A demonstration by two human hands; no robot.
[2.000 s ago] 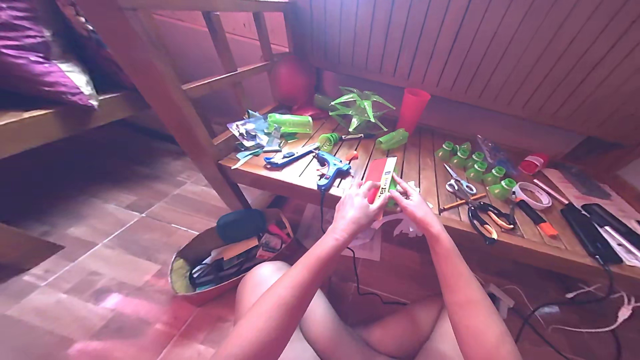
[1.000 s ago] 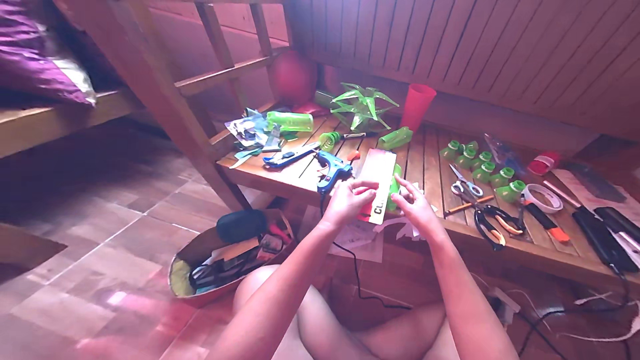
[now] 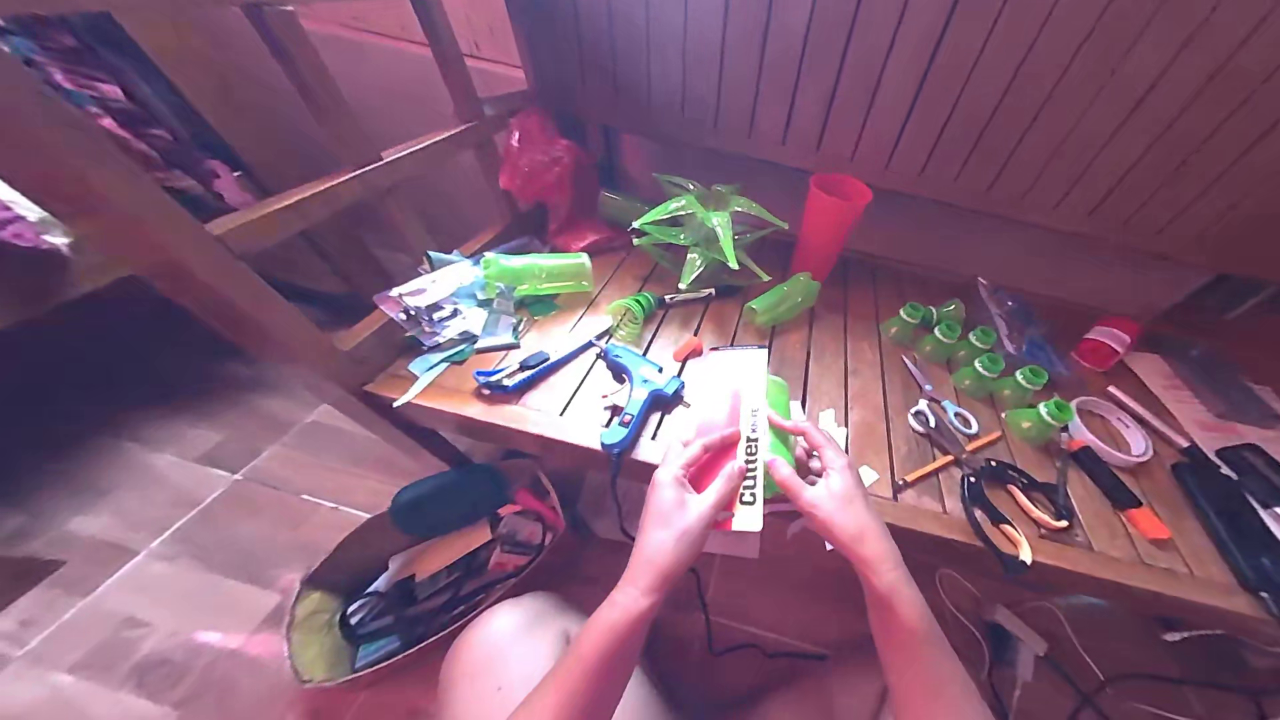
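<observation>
Between my hands, over the front edge of a slatted wooden bench, is a flat cutter knife package [image 3: 752, 440] of white and red card, held upright. My left hand [image 3: 695, 490] grips its left side with thumb and fingers. My right hand [image 3: 820, 480] touches its right edge with the fingertips. Partly hidden behind the card lies a green plastic piece [image 3: 779, 400]. A blue glue gun [image 3: 630, 395] rests just left of the card, with a blue cutter knife [image 3: 540, 362] farther left. Scissors [image 3: 940, 397] and pliers [image 3: 1015, 500] lie to the right.
Green bottle tops [image 3: 978, 374], a tape roll [image 3: 1110, 432] and a black-and-orange cutter [image 3: 1120, 490] are at the right. Behind stand a green plastic star shape [image 3: 710, 228] and a red cup [image 3: 832, 225]. A filled basket [image 3: 305, 640] sits on the floor; cables run below the bench.
The card has turned from slanted to upright, and its printed side now faces my view more fully. Both hands remain at it. The view has shifted somewhat.
</observation>
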